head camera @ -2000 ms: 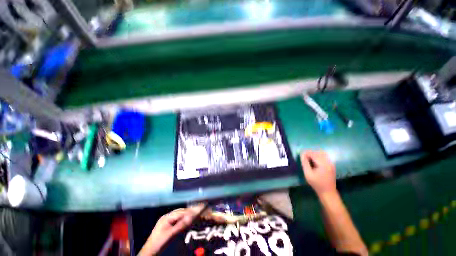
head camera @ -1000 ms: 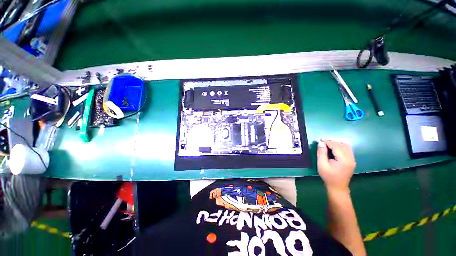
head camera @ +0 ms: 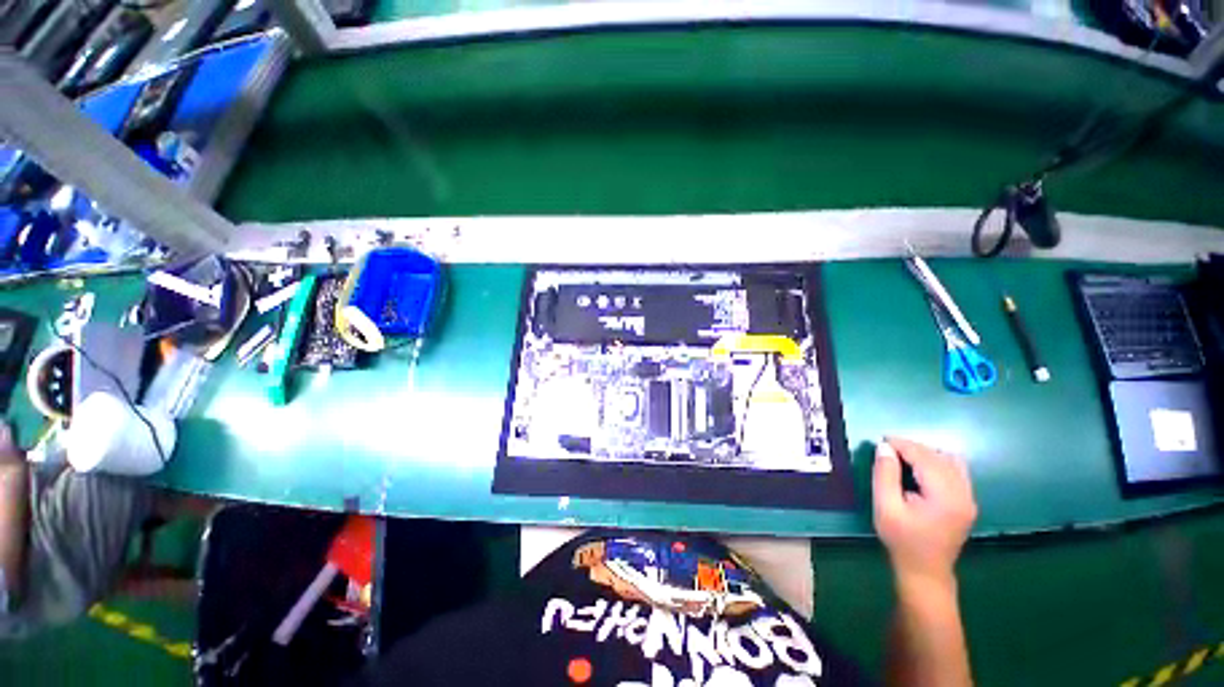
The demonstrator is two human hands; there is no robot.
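Observation:
The opened laptop base [head camera: 671, 383] lies on the black work mat [head camera: 678, 487], its motherboard facing up. The long black battery [head camera: 644, 314] runs along its far side, and an orange-yellow strip [head camera: 756, 346] curves near the battery's right end. My right hand [head camera: 924, 503] rests at the bench's front edge, right of the mat, with fingers curled. Whether it holds something small at the fingertips cannot be told. My left hand is not in the picture.
Left are a blue screw box [head camera: 397, 294], tape roll [head camera: 360, 326], green bar [head camera: 291, 340] and white cup-like object [head camera: 118, 432]. Right are light-blue scissors [head camera: 966, 364], a slim black tool [head camera: 1026, 338] and a small laptop [head camera: 1145, 383]. Another person's arm [head camera: 16, 517] shows far left.
My left hand, low in view two seconds ago, has left the picture. The view has shifted. My right hand stays near the bench edge, curled. Another person's arm has appeared at far left.

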